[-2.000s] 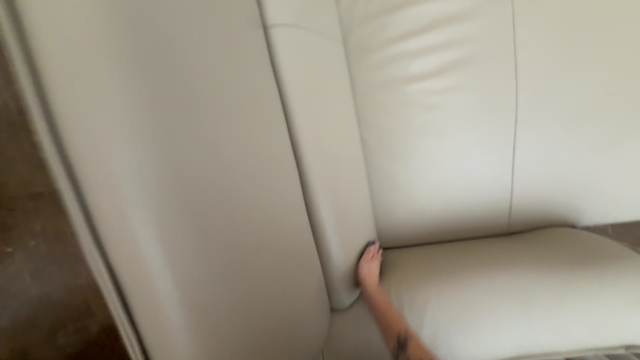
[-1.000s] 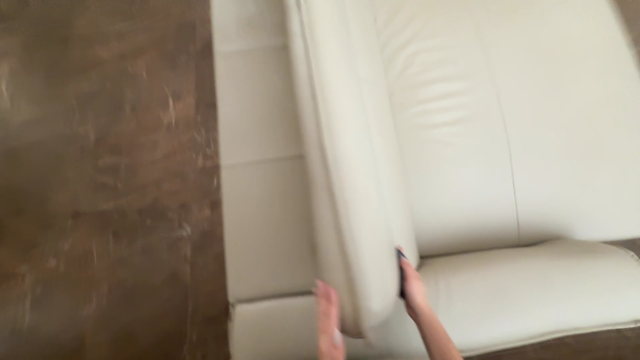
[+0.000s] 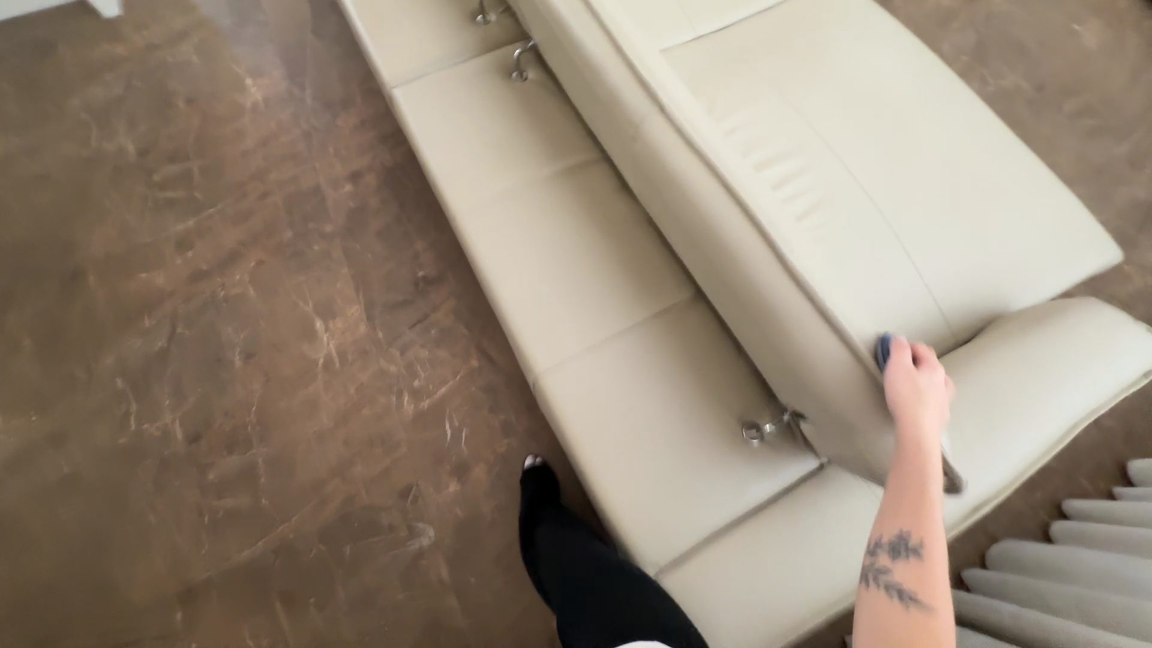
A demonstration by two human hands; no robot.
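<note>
My right hand (image 3: 918,391) is closed around a small dark blue object (image 3: 885,351), mostly hidden by the fingers. It rests at the near end of the long padded backrest (image 3: 720,207) of a cream leather sofa, beside the rounded armrest (image 3: 1053,360). The wide, creased seat (image 3: 864,180) lies beyond the backrest. Behind the backrest runs a flat cream ledge (image 3: 576,252), with a chrome bracket (image 3: 765,427) near my hand and more toward the top. My left hand is out of view.
Brown marbled floor (image 3: 225,360) spreads along the left. My leg in black trousers (image 3: 594,576) stands against the sofa's rear edge. Grey pleated fabric (image 3: 1053,549) hangs at the lower right. Part of a white piece of furniture (image 3: 45,7) shows at the top left.
My left hand, near the backrest's end a second ago, has left the view. My right hand stays near the backrest's end. The view has swung, showing the chrome brackets and more floor.
</note>
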